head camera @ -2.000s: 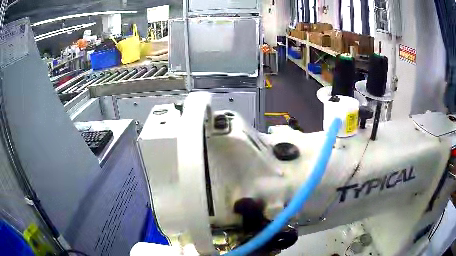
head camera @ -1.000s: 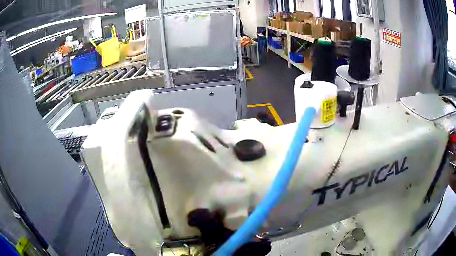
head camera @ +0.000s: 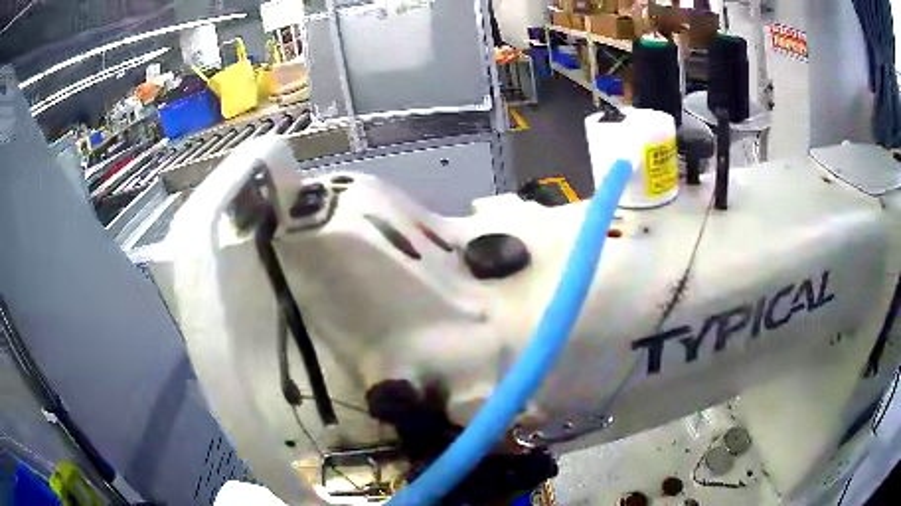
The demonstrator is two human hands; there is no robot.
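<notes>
Neither of my hands is in the picture. The off-white arm of an industrial sewing machine (head camera: 583, 326), marked "TYPICAL", fills the near view. A pale curved guard (head camera: 212, 296) stands at its left end. A thick light-blue hose (head camera: 553, 346) curves down in front of the arm to the bottom edge. Dark parts (head camera: 425, 425) sit behind the hose, low on the machine head. A white bottle or spool (head camera: 634, 158) with a yellow label stands on the arm. The needle area is cut off and unclear at the bottom edge.
Two black thread cones (head camera: 728, 77) stand behind the arm. A grey cabinet panel (head camera: 89, 267) rises at the left, with a blue bin (head camera: 28, 484) at the lower-left corner. A roller conveyor (head camera: 232, 138) and shelves with cartons lie beyond.
The view has shifted and tilted down; the machine fills more of the frame and more of its white bed shows under the arm. No hand has appeared.
</notes>
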